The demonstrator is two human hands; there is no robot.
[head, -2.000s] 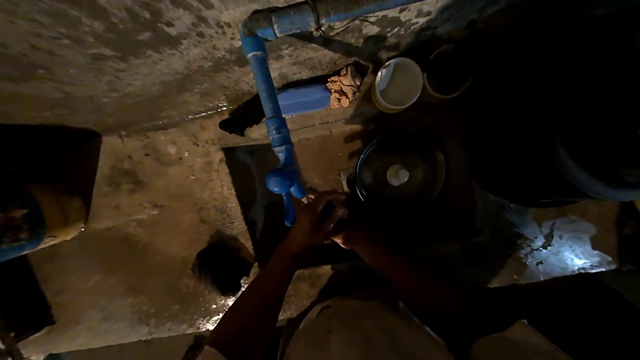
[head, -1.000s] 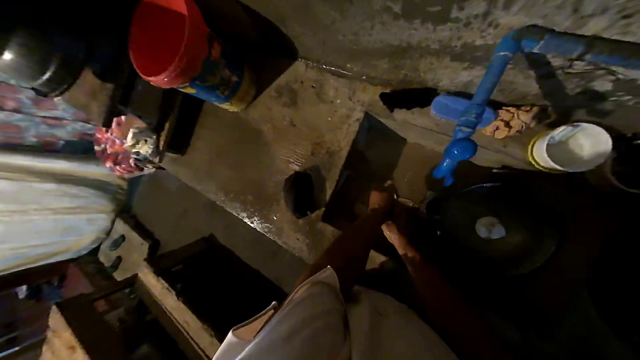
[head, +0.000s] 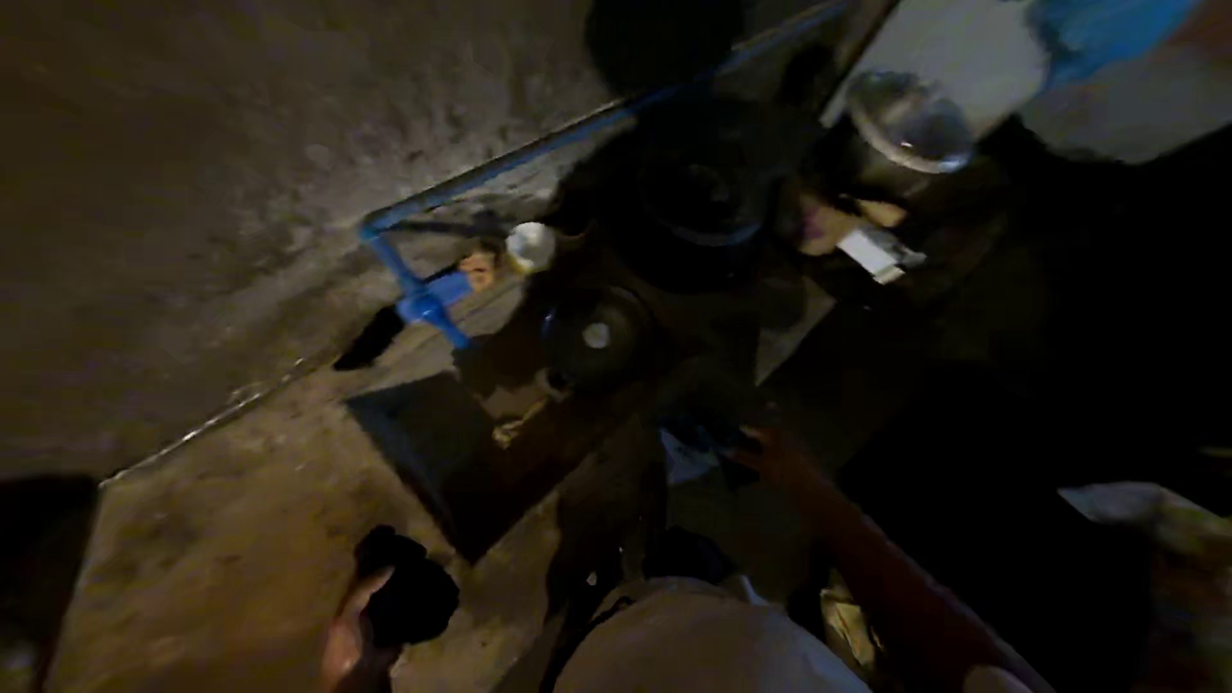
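My left hand (head: 358, 624), low in the view, is against a black rounded object (head: 412, 592) over the wet floor; whether its fingers grip it cannot be told. My right hand (head: 760, 452) reaches forward beside a dark item with a pale patch (head: 688, 457), its fingers partly lost in shadow. Between the hands lies a dark rectangular slab or shallow basin (head: 433, 443). A blue tap (head: 421, 308) on a blue pipe stands behind it. To the tap's right is a dark round pan (head: 606, 337) with a pale round spot in the middle.
A white tub (head: 530, 246) stands by the wall next to a crumpled tan thing (head: 478, 269) and a blue block (head: 449, 288). Farther back are a large dark round vessel (head: 703, 212), a shiny bowl (head: 910, 120) and a white packet (head: 871, 252). Deep shadow covers the right side.
My hands, together beside the tap and pan before, are now wide apart. The left is at the black object that lay on the floor, the right out to the right. The view has swung strongly.
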